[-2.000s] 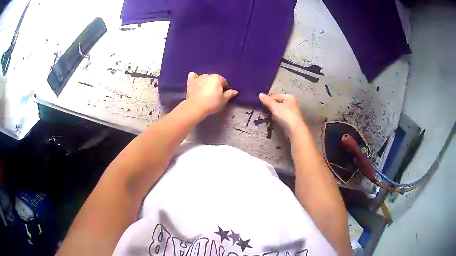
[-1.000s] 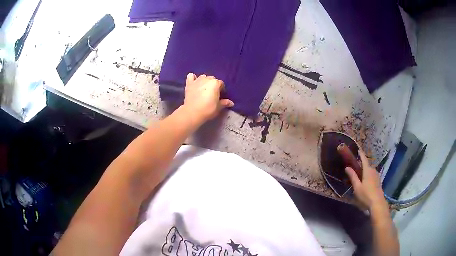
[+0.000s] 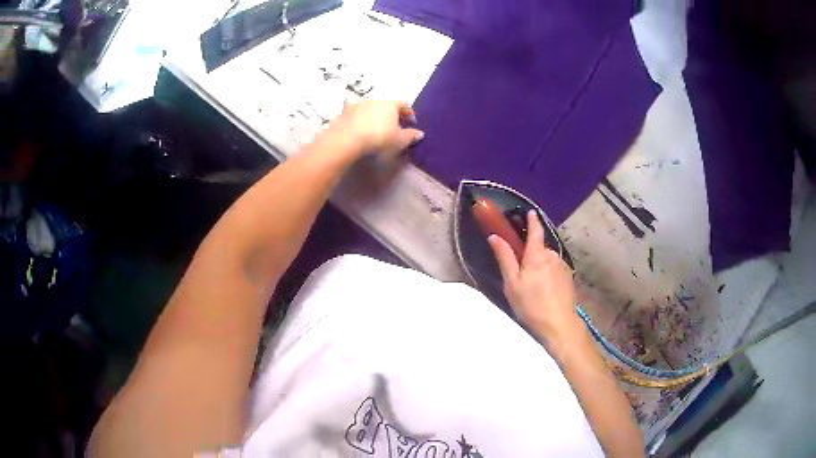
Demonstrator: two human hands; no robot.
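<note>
A large purple garment panel (image 3: 528, 98) with a vertical seam lies flat in front of me. My left hand (image 3: 380, 128) is at its lower left corner, fingers curled at the edge; whether it pinches the cloth is hard to tell. My right hand (image 3: 537, 277) is closed around the reddish-brown handle of the steam iron (image 3: 479, 241). The iron's pointed body is at the panel's lower edge, tip pointing away from me, and covers part of that edge. The dark strip along the hem is not visible now.
A dark tied bundle (image 3: 259, 29) lies at the back left of the pale stained table (image 3: 313, 76). Another purple panel (image 3: 738, 143) lies at the right. Blue and yellow hoses (image 3: 640, 367) run right from the iron. Dark scraps (image 3: 626, 210) lie right of the panel.
My right hand let go of the hem, took the iron's handle and brought it left to the panel's lower edge. My left hand moved to the panel's left corner. The camera view shifted.
</note>
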